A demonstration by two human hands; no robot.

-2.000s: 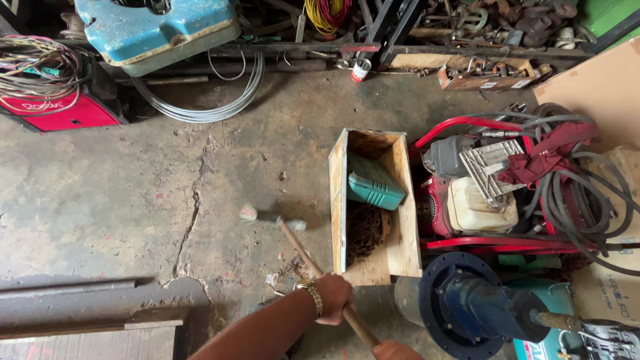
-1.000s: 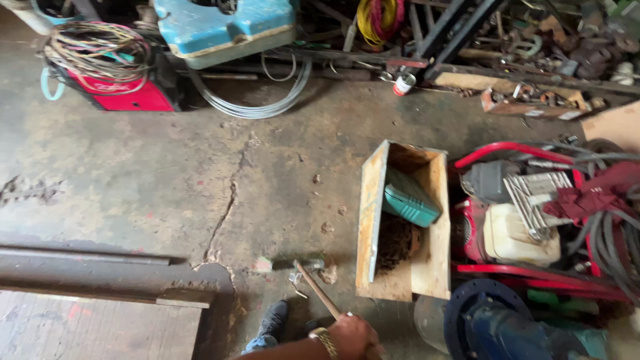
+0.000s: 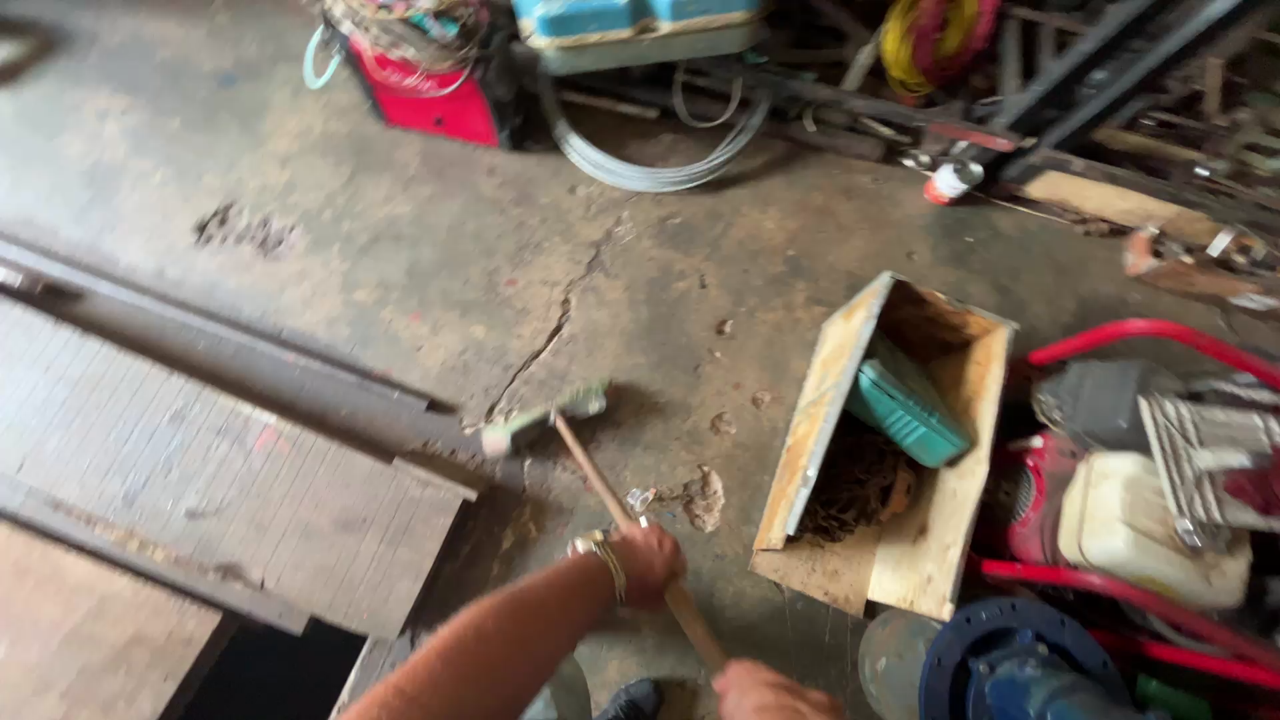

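Observation:
A sledgehammer with a pale greenish head (image 3: pixel 545 418) and a wooden handle (image 3: pixel 695 625) is held above the concrete floor, its head near a floor crack. My left hand (image 3: pixel 648 565), with a gold-coloured band and watch at the wrist, is closed around the middle of the handle. Lower on the handle, toward the bottom of the view, my right hand (image 3: pixel 775 692) grips it too, slightly blurred. Right of the hammer stands an open wooden box (image 3: pixel 925 575) with a teal plastic case (image 3: pixel 905 405) and brown, clumped material (image 3: pixel 855 490) inside.
A red-framed engine machine (image 3: pixel 1150 505) and a blue flanged metal part (image 3: pixel 1020 665) stand at right. Floorboards (image 3: pixel 230 450) border a dark opening (image 3: pixel 285 670) at lower left. Along the back lie a coil of grey wire (image 3: pixel 665 170), a red machine (image 3: pixel 430 95) and a small can (image 3: pixel 952 182).
The view has swung left, bringing more of the floorboards and the dark opening into sight. Both hands stay on the hammer, whose head now lies nearer the floorboards.

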